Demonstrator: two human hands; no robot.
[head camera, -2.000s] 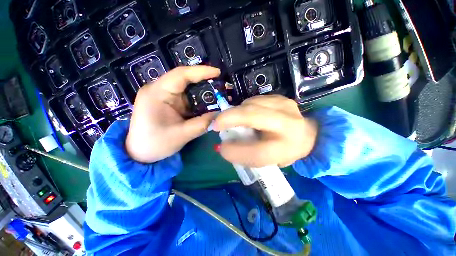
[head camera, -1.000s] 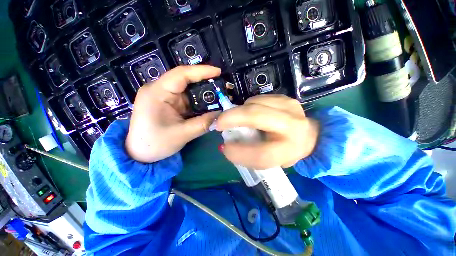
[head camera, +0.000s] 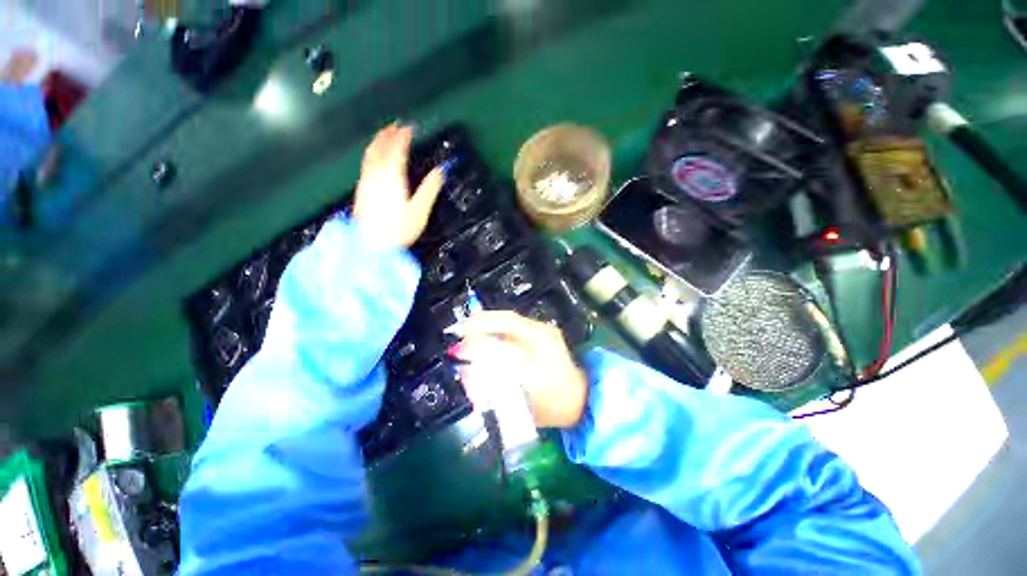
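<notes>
The black blister tray (head camera: 208, 302) lies ahead with black housings in its pockets, such as one (head camera: 516, 279) near its right side. My right hand (head camera: 524, 366) grips the glue syringe (head camera: 512, 419), its blue tip pointing up over the tray. The syringe's green rear end and pale hose point towards my lap. My left hand (head camera: 394, 191) reaches over the far edge of the tray with thumb and fingers apart. No housing shows in it. The view is blurred, and my left sleeve hides part of the tray.
Right of the tray are a tape-wrapped electric screwdriver (head camera: 617, 298), an amber tub (head camera: 563, 174), a smartphone (head camera: 664, 231), a black fan (head camera: 721, 163), a round speckled pad (head camera: 760, 329) and white paper (head camera: 912, 433). A silvery reel (head camera: 135, 430) stands lower left. Another person's blue sleeve (head camera: 20, 129) shows upper left.
The camera view has swung up and to the right. My left hand has left the housing it held and moved forward to the tray's far side. My right hand still holds the syringe.
</notes>
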